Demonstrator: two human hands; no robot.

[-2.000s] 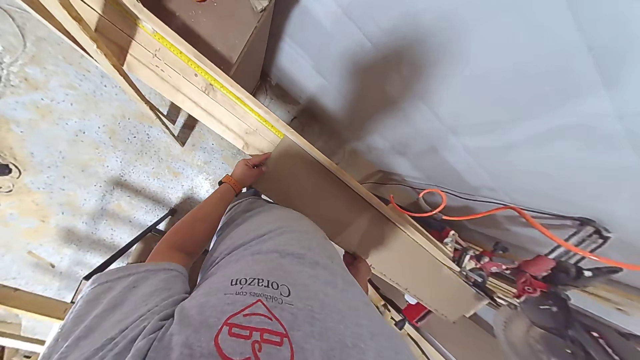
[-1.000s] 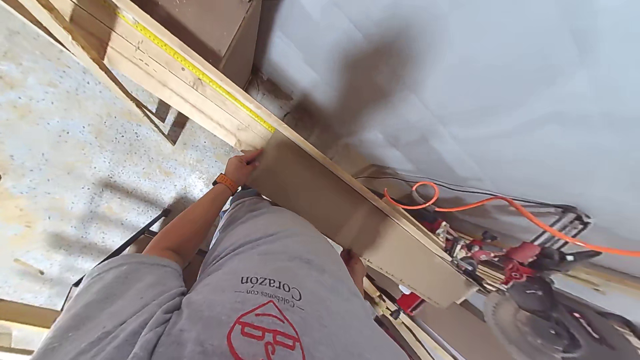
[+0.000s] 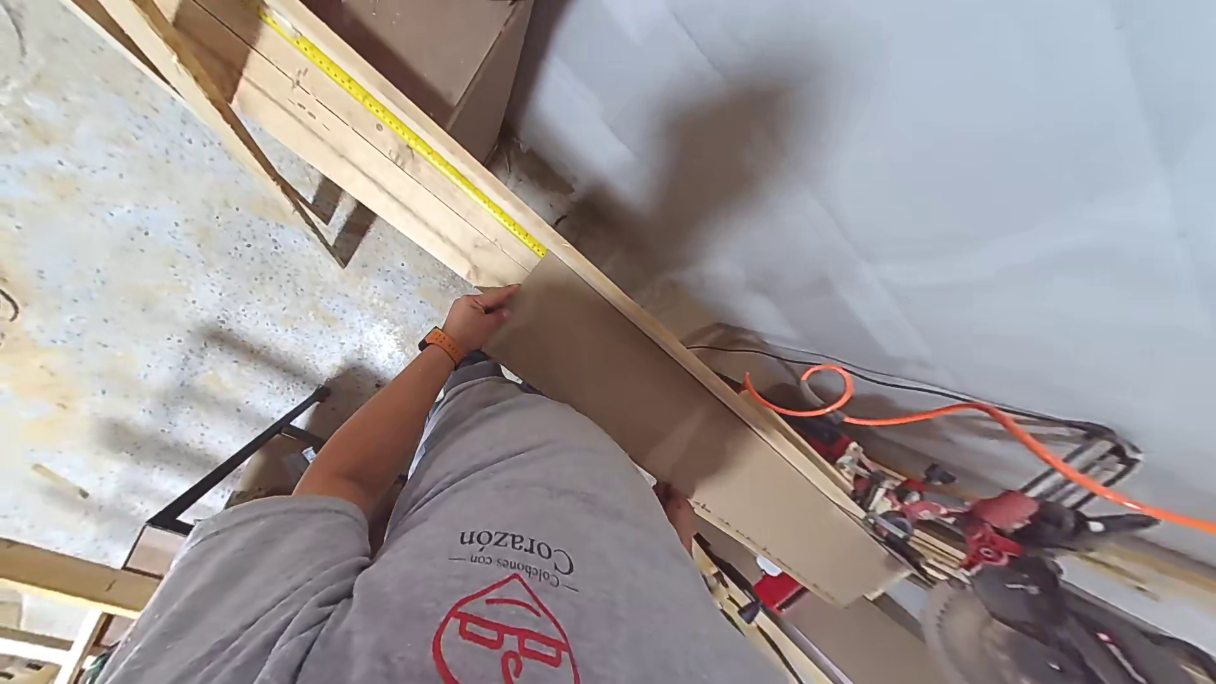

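A long grey-brown board (image 3: 608, 370) lies along a wooden bench, its long edge beside a raised wood strip (image 3: 627, 304). My left hand (image 3: 483, 318), with an orange watch band on the wrist, grips the board's near corner at its left end. My right hand (image 3: 676, 513) is at the board's near edge further right, mostly hidden by my shirt; its fingers cannot be made out well. A yellow measuring tape blade (image 3: 408, 138) lies along the light planks (image 3: 370, 171) and reaches the board's left end.
A miter saw (image 3: 1016, 589) stands at the lower right. An orange air hose (image 3: 988, 408) and dark cable run beside the pale wall sheeting. A brown box (image 3: 484, 76) is behind the bench. At left are a black metal frame (image 3: 237, 456) and timber (image 3: 76, 575) above the speckled floor.
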